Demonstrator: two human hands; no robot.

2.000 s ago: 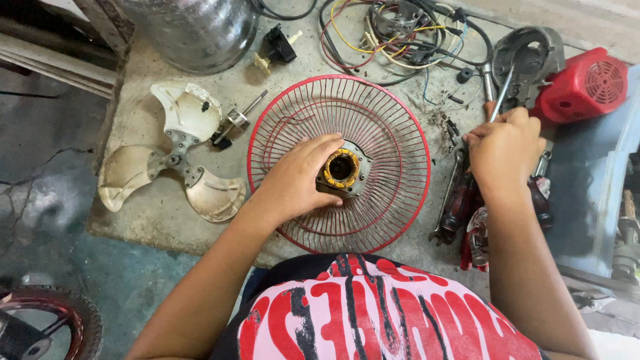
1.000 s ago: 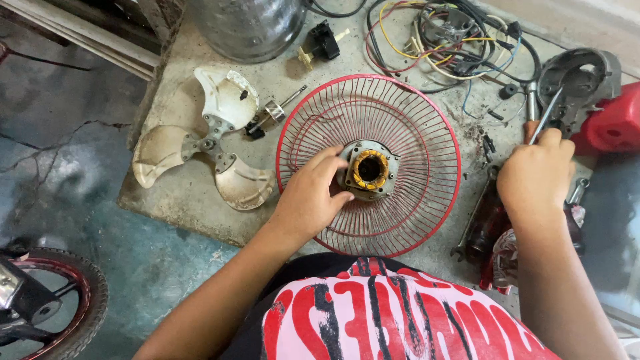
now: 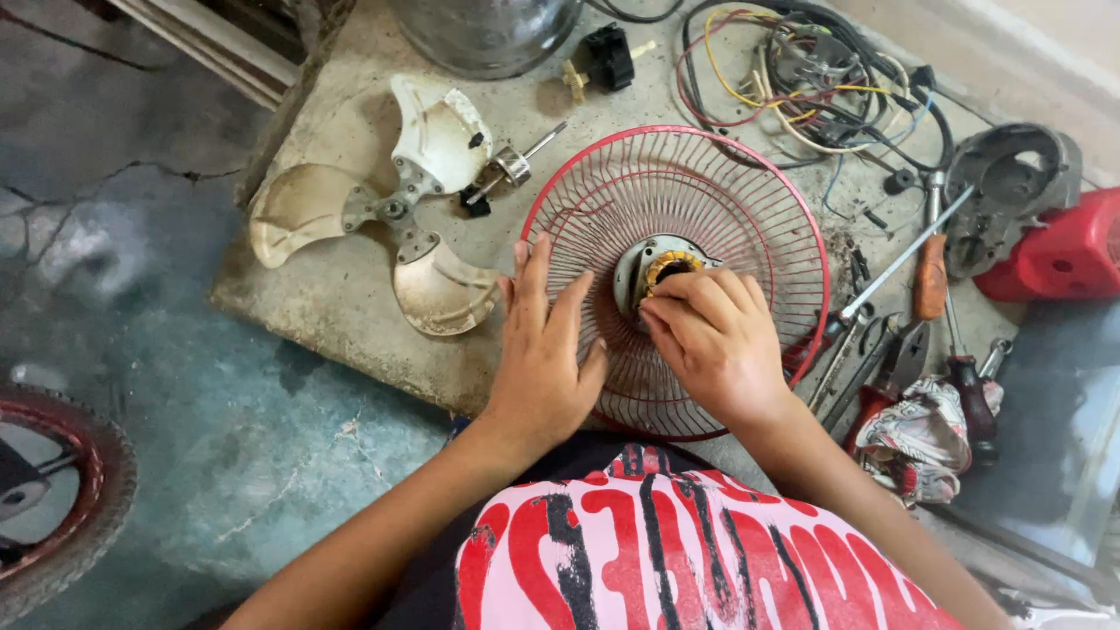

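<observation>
A red wire fan grille (image 3: 770, 227) lies flat on the concrete slab, with the fan motor's stator (image 3: 669, 262), ringed by yellow-wrapped windings, at its centre. My right hand (image 3: 717, 337) is at the stator, thumb and fingertips pinched together at the winding's lower edge; whether something small is between them is hidden. My left hand (image 3: 551, 346) is spread over the left part of the grille, fingers apart, holding nothing. Left of the grille lie a dirty white three-blade fan propeller (image 3: 306, 210) and a rotor with its shaft (image 3: 510, 166).
Screwdrivers, one orange-handled (image 3: 931, 278), pliers (image 3: 906, 354) and a crumpled cloth (image 3: 923, 429) lie right of the grille. Behind are tangled wires (image 3: 779, 96), a black gearbox part (image 3: 610, 57) and a large clear container (image 3: 490, 31). A grey motor housing (image 3: 1006, 188) and red cover (image 3: 1067, 254) sit at right.
My right hand has moved left from the tools to the stator. My left hand has let go of the stator and shifted left over the grille.
</observation>
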